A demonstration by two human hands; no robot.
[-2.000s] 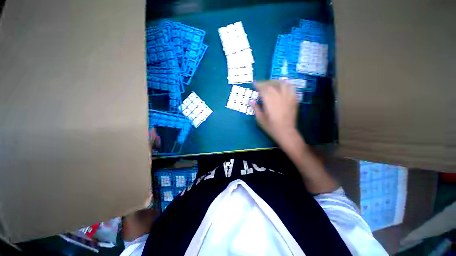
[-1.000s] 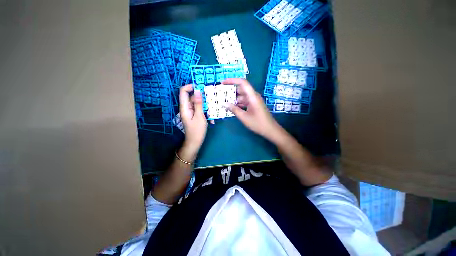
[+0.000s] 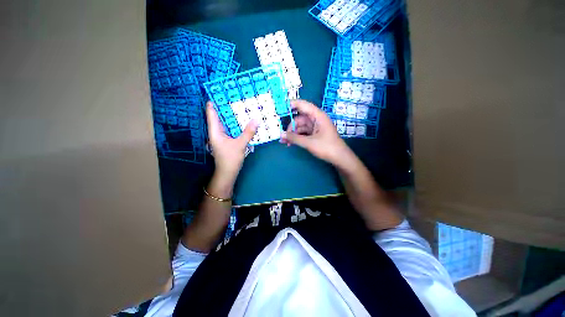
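Note:
A blue key frame with a white key block in its opening is held up over the bench, tilted. My left hand grips its left and lower side, thumb on the white block. My right hand is at its right edge, fingers bent; whether it grips the edge is not clear. More white key blocks lie mid-bench behind it. Loose blue key frames are stacked at the left. Assembled key sets overlap in a row at the right, with more at the top right.
Large brown carton flaps stand at the left and right of the green bench mat. Low at the right, a carton holds blue-and-white pieces. The bench's front edge is close to my body.
My left hand entered from the lower left and now holds a blue frame. My right hand came off the mid-bench blocks to the frame. The held set has since tilted and shifted slightly left.

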